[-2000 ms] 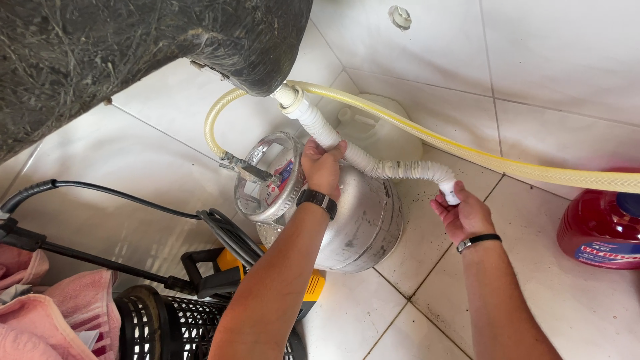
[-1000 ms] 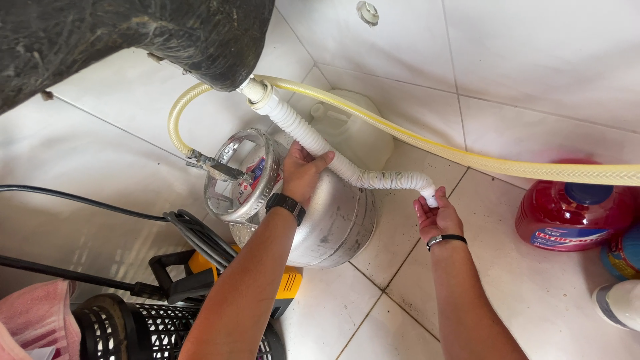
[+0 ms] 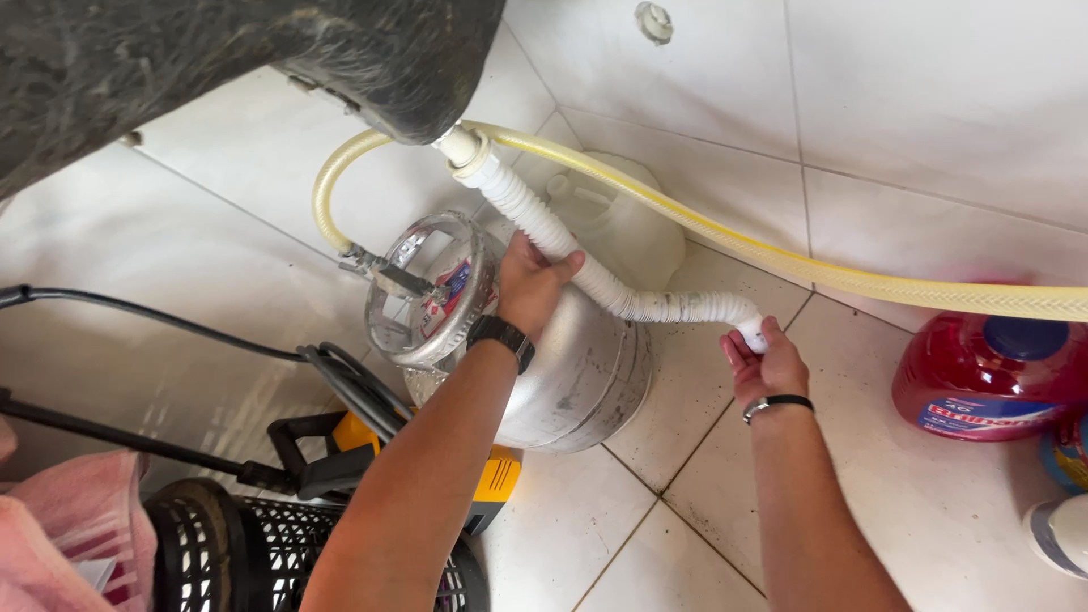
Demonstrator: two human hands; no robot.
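Observation:
A white corrugated drain hose point(image 3: 614, 293) runs from a white pipe fitting point(image 3: 472, 157) under a dark sink basin point(image 3: 374, 59) down to the right. My left hand point(image 3: 535, 276) grips the hose near its middle, thumb on top. My right hand point(image 3: 763, 357) holds the smooth white end of the hose between thumb and fingers, palm up. The hose bends sideways between my hands. Beneath it stands a silver metal gas cylinder point(image 3: 569, 374) with a regulator point(image 3: 395, 276) on its valve. The opening of the hose end is hidden.
A yellow braided hose point(image 3: 722, 238) arcs from the regulator across to the right. A translucent plastic jug point(image 3: 633, 229) stands behind the cylinder. At right is a red liquid bottle point(image 3: 977, 374). Lower left holds a yellow-and-black machine point(image 3: 497, 480), black cables, a black plastic basket point(image 3: 293, 535) and pink towels point(image 3: 76, 527).
Both hands keep their hold on the corrugated hose throughout. The view has shifted somewhat, and no other plain change shows.

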